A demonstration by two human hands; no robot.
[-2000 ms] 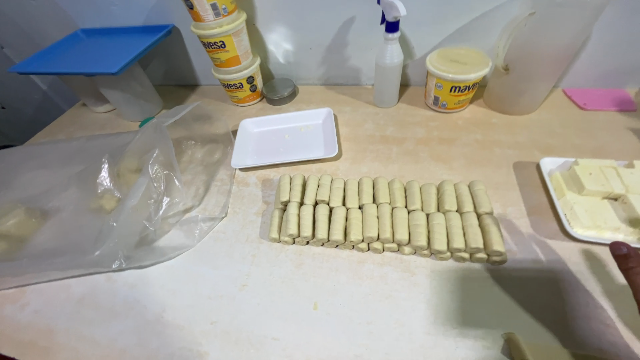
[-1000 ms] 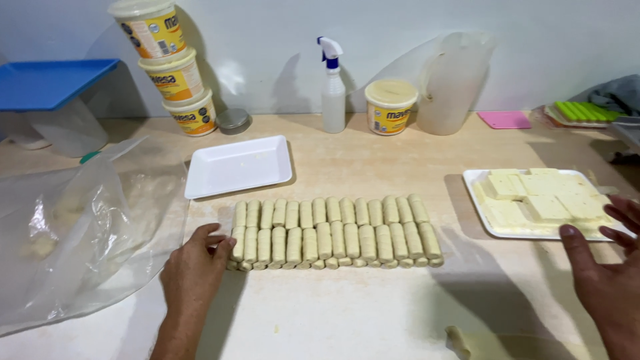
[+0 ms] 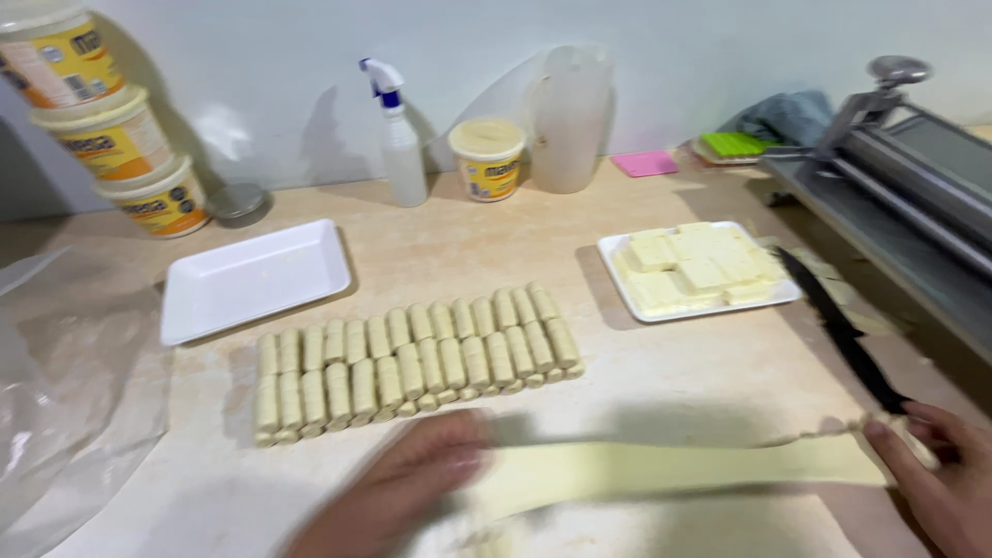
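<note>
A long strip of pale dough (image 3: 682,465) stretches between my hands near the front of the table. My left hand (image 3: 418,473), blurred, grips its left end. At the right end, my right hand (image 3: 930,465) has thumb and fingers on the dough, close to the handle of a black knife (image 3: 845,337). Beyond the strip, rolled dough sticks (image 3: 418,360) lie stacked in two rows side by side. A white foam tray (image 3: 639,310) of pale cheese slabs (image 3: 697,260) stands behind the dough's right part.
An empty white foam tray (image 3: 256,283) lies behind the sticks, a clear plastic bag (image 3: 77,403) at left. Along the wall stand stacked tubs (image 3: 147,201), a spray bottle (image 3: 403,155), another tub (image 3: 488,163) and a translucent pitcher (image 3: 570,124). A metal dough roller (image 3: 914,186) is at right.
The view has swung right, bringing the dough roller and knife into sight. My hands, apart and without the strip a second ago, are now at the two ends of the dough strip.
</note>
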